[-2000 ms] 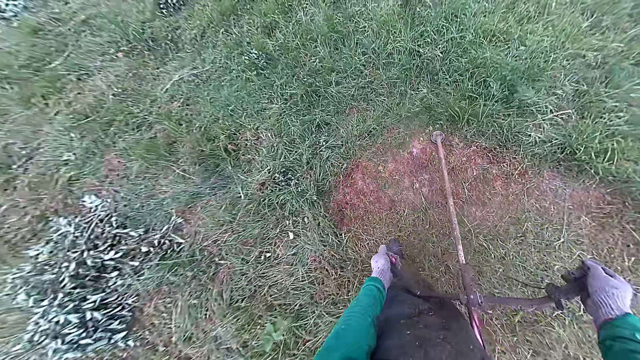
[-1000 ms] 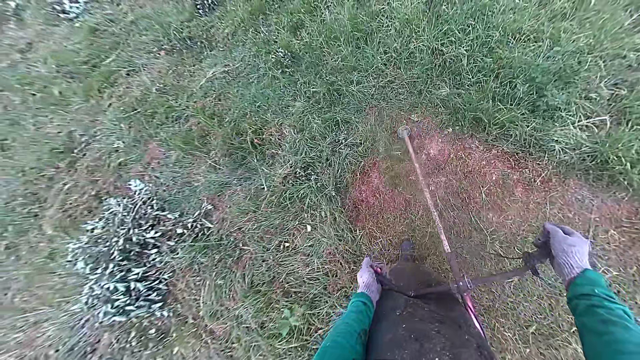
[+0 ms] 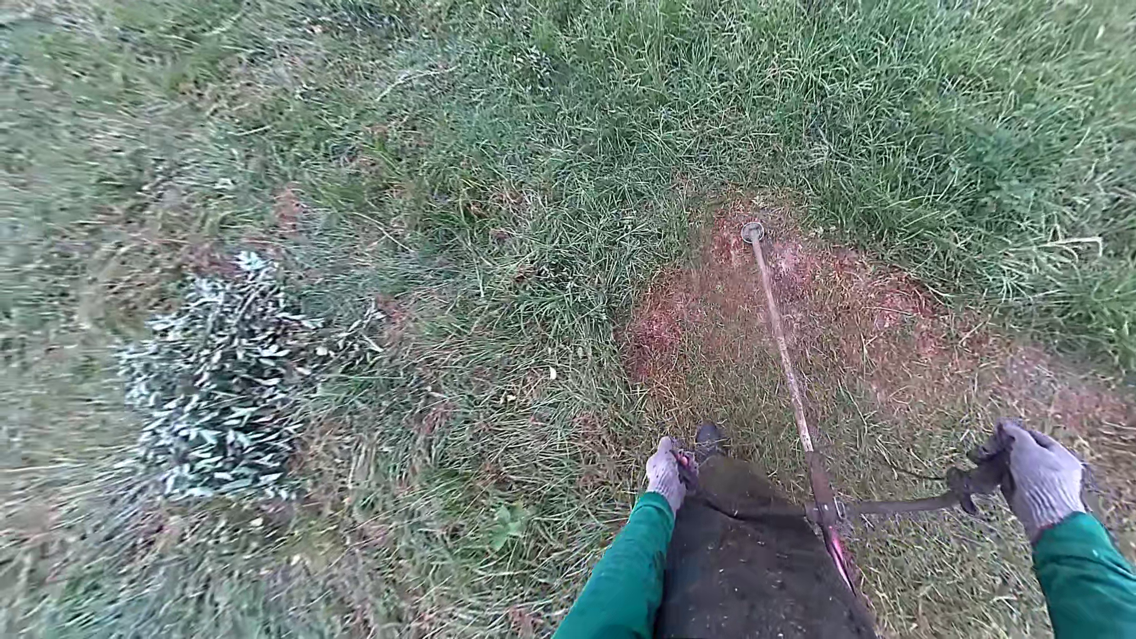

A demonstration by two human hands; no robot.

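Observation:
A brush cutter with a long straight shaft (image 3: 781, 346) reaches from beside my body out over the ground. Its round cutting head (image 3: 753, 232) is at the far end, over short-cut, reddish ground. My left hand (image 3: 667, 473), in a pale knitted glove, is closed on the left grip of the handlebar, close to my dark apron (image 3: 754, 568). On the right, my gloved right hand (image 3: 1043, 475) grips the other end of the handlebar (image 3: 905, 506). Both sleeves are green. The tip of one dark boot (image 3: 710, 439) shows past the apron.
A low bushy clump of silvery-green leaves (image 3: 222, 390) is at the left. Taller green grass (image 3: 958, 115) lies beyond the cutting head and at the right. Flattened grass (image 3: 461, 426) covers the ground between the clump and my legs. A pale stalk lies at the far right.
The cutting head has moved left over the reddish ground. Both hands stay on the handlebar. The view has shifted left, showing more of the leafy clump.

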